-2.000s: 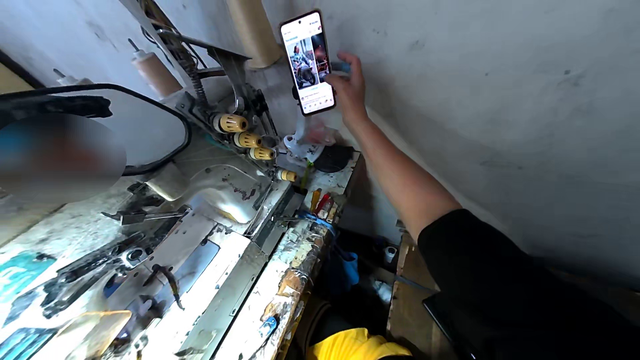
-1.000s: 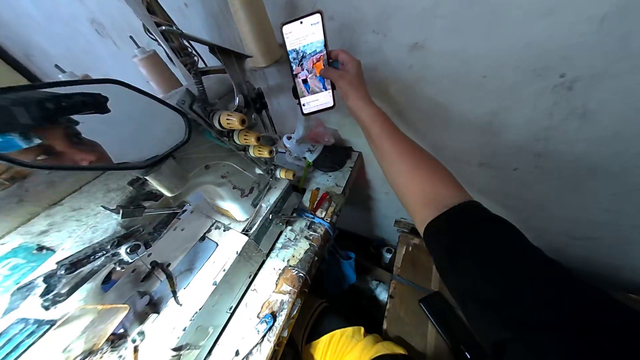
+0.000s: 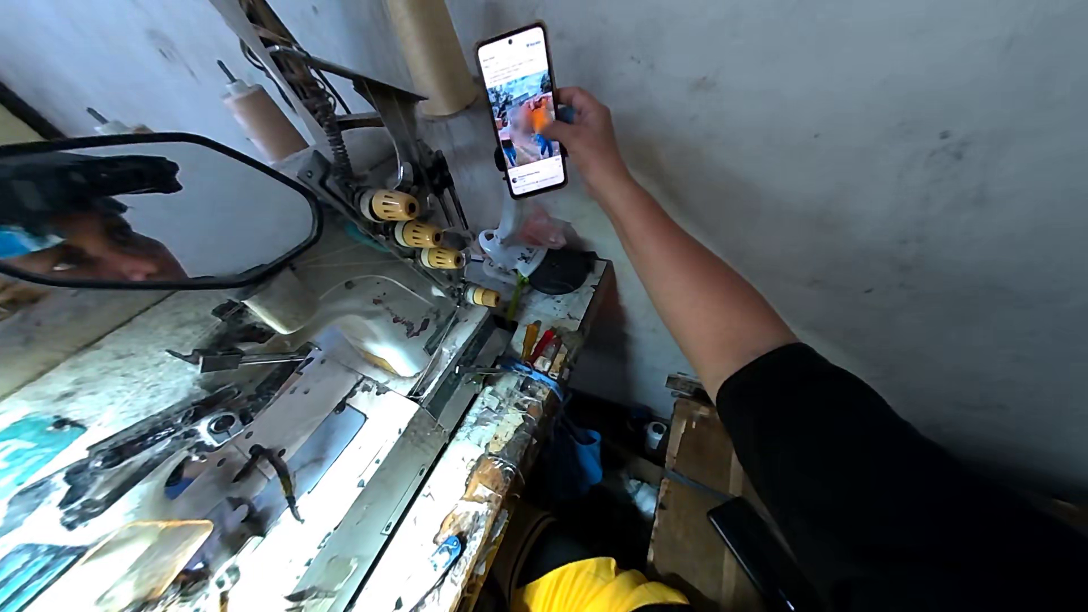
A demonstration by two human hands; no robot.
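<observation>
My right hand (image 3: 586, 136) reaches up to a smartphone (image 3: 523, 110) that stands upright in front of the wall, its screen lit with a picture. The thumb lies over the right part of the screen and the other fingers are curled near the phone's right edge. A white phone holder (image 3: 508, 242) is below the phone; how it joins the phone is hidden. My left hand is not in view. Left of the phone is an industrial sewing machine (image 3: 374, 331) with several yellow tension knobs (image 3: 393, 206).
A black-framed mirror (image 3: 229, 195) juts in at the left, reflecting part of a face. Pliers (image 3: 276, 476) and loose metal parts lie on the worktable. Red- and yellow-handled tools (image 3: 544, 344) stand at its edge. A second phone (image 3: 752, 552) lies on a wooden box (image 3: 701, 476) at the lower right.
The picture on the phone's screen has changed since two seconds ago. My right hand has shifted slightly at the phone's right edge, its fingers less spread than before.
</observation>
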